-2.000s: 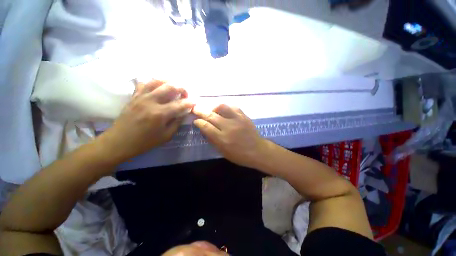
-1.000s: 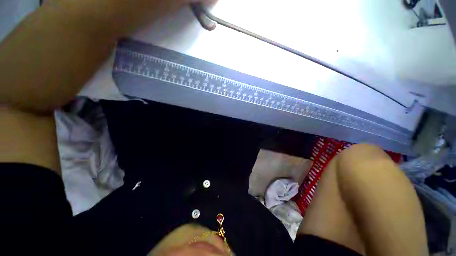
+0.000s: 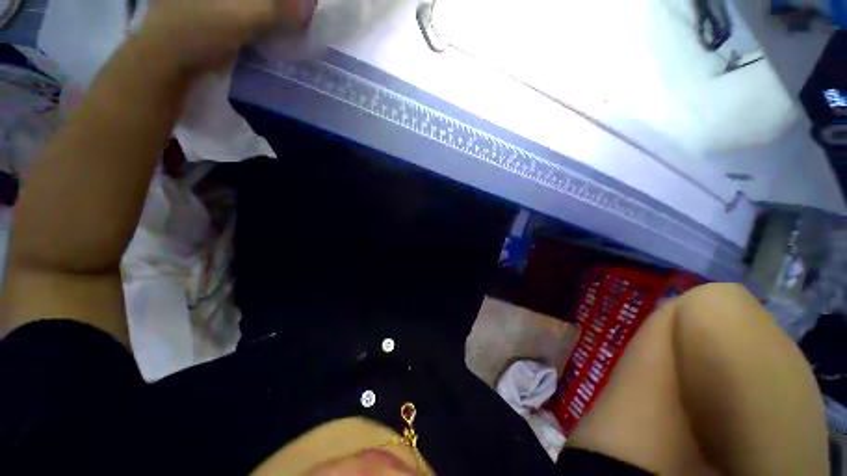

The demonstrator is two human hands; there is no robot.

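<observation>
My left hand (image 3: pixel 255 17) is at the top edge, blurred and partly cut off, above the left end of the grey-blue ruler strip (image 3: pixel 483 144). A blurred whitish piece, perhaps cloth (image 3: pixel 348 23), shows beside its fingers; whether the hand grips it is not clear. My right arm is bent at the lower right, and the right hand is out of the picture. The glossy white machine bed (image 3: pixel 576 70) has a thin dark seam line with a curved slot at its left end. The needle area is not in view.
White cloth (image 3: pixel 176 279) hangs and lies bunched at the left. A red slatted basket (image 3: pixel 608 325) stands below the table at the right, with a pale crumpled cloth (image 3: pixel 529 383) beside it. A black panel with lit digits (image 3: pixel 834 98) is at the right edge.
Both hands have left the cloth on the bed near the front edge. The left has moved up and left; the right has gone out of view. The camera view has shifted and tilted.
</observation>
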